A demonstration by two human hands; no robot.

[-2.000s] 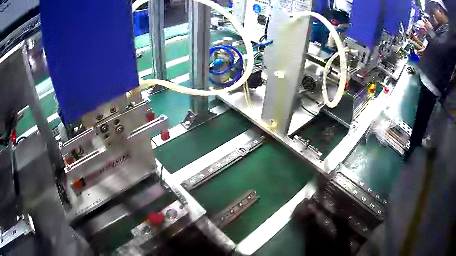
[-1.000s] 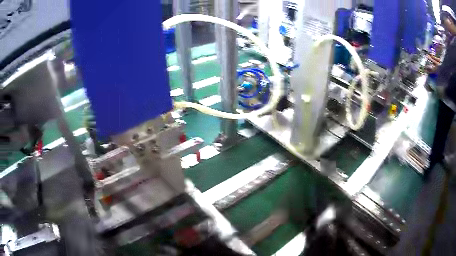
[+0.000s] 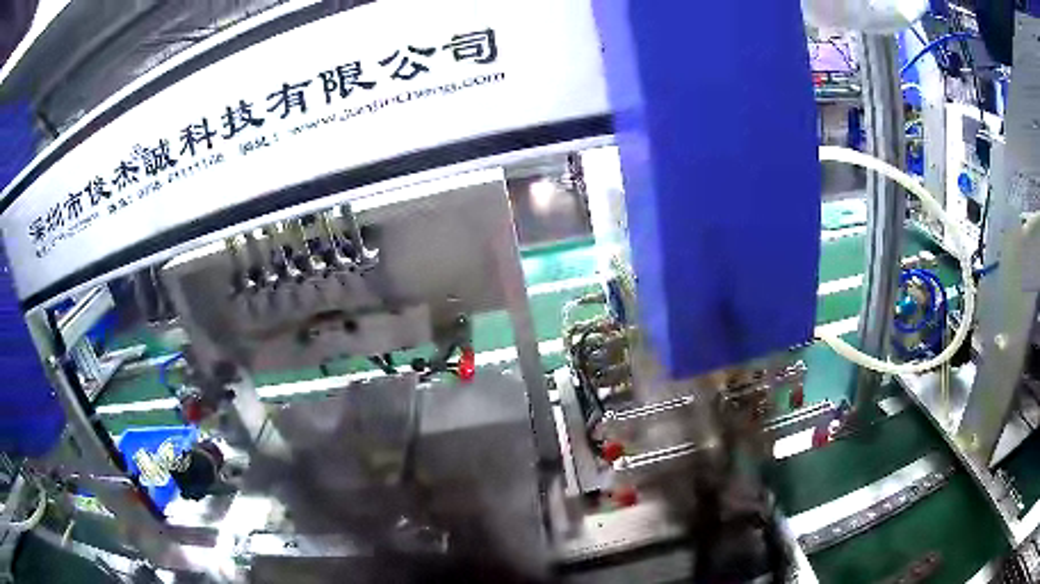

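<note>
A dark, heavily blurred shape, seemingly my right hand, is low right of centre in front of the side unit; its fingers and any held thing cannot be made out. My left hand cannot be made out; only a dark blur shows at the bottom middle. The machine's steel work area is in front of me, grey and smeared. Silver spindles stand in a row above it. A carrier strip lies along a pale rail on the green belt at right. Another strip is cut by the bottom edge.
A blue guard panel hangs right of centre. The side unit with red knobs is below it. A white sign with black lettering crosses the upper left. A blue bin is at left. Cream tubing loops at right.
The view has swung left to the machine front. The belt, strips and side unit have shifted right in the picture. The dark hand shape over the stacked carriers and the person at right have left that part of view.
</note>
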